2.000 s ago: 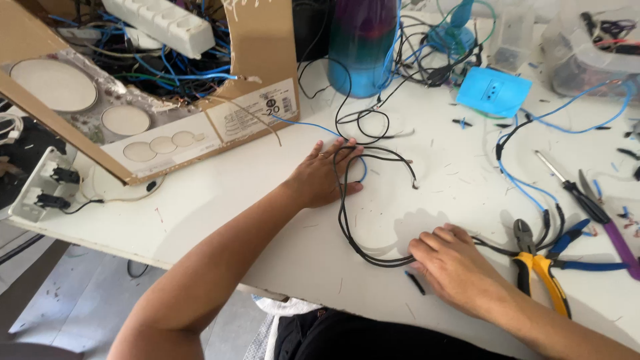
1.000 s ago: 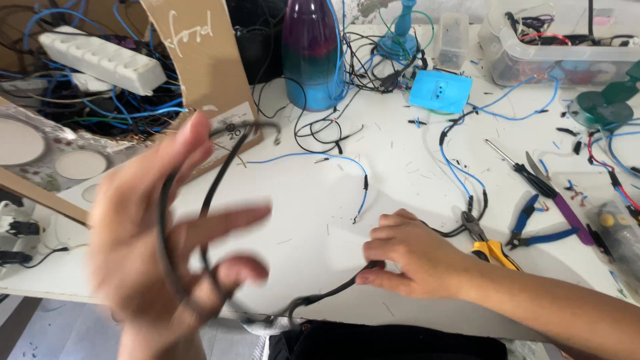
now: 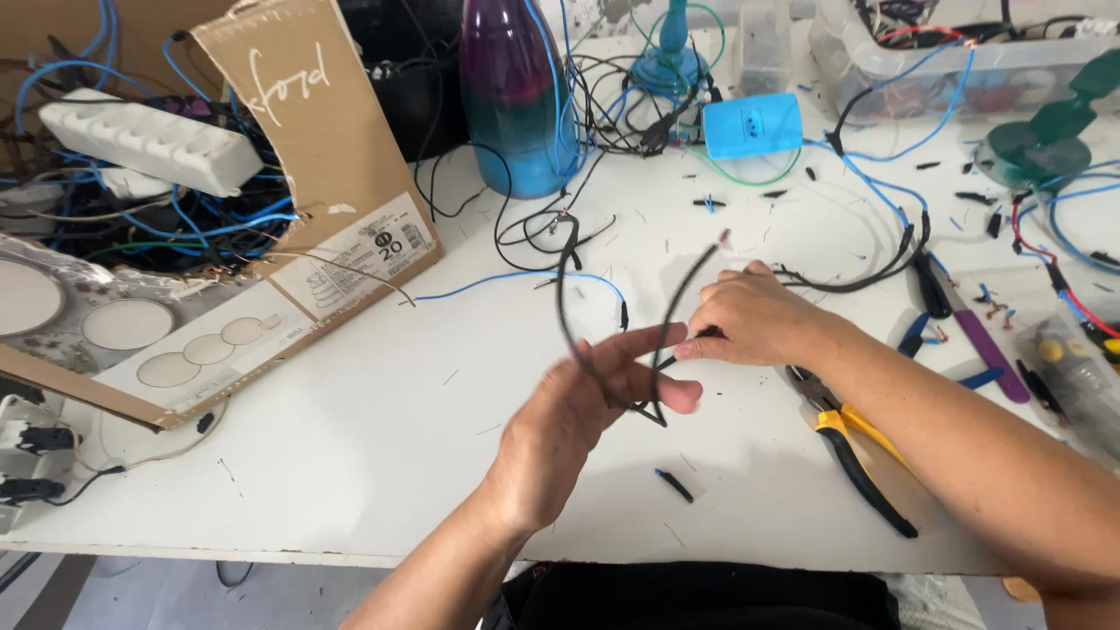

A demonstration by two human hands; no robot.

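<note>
A black electrical cable [image 3: 669,302] with bared copper strands at its end loops up around the fingers of my left hand [image 3: 577,411]. That hand is raised, palm up, with thumb and fingers apart, and the cable lies against them. My right hand [image 3: 757,315] pinches the same cable between thumb and fingers, just to the right. Beyond its knuckles more black cable runs towards the blue wires [image 3: 875,184] of a light-blue socket box [image 3: 752,127]. Diagonal cutting pliers [image 3: 840,420] with yellow and black handles lie under my right forearm.
A cardboard box [image 3: 367,149] full of wires and a white power strip [image 3: 149,140] stands at left. A painted bottle [image 3: 521,96] stands behind. At right are a screwdriver [image 3: 929,284], a purple-handled tool [image 3: 989,354] and plastic bins [image 3: 927,79]. Wire scraps are strewn over the white table [image 3: 332,472].
My left hand, flat on the table two seconds ago, has risen and then moved right, close to my right hand, with the cable looped at it. My right hand stays on the cable. The view has shifted.
</note>
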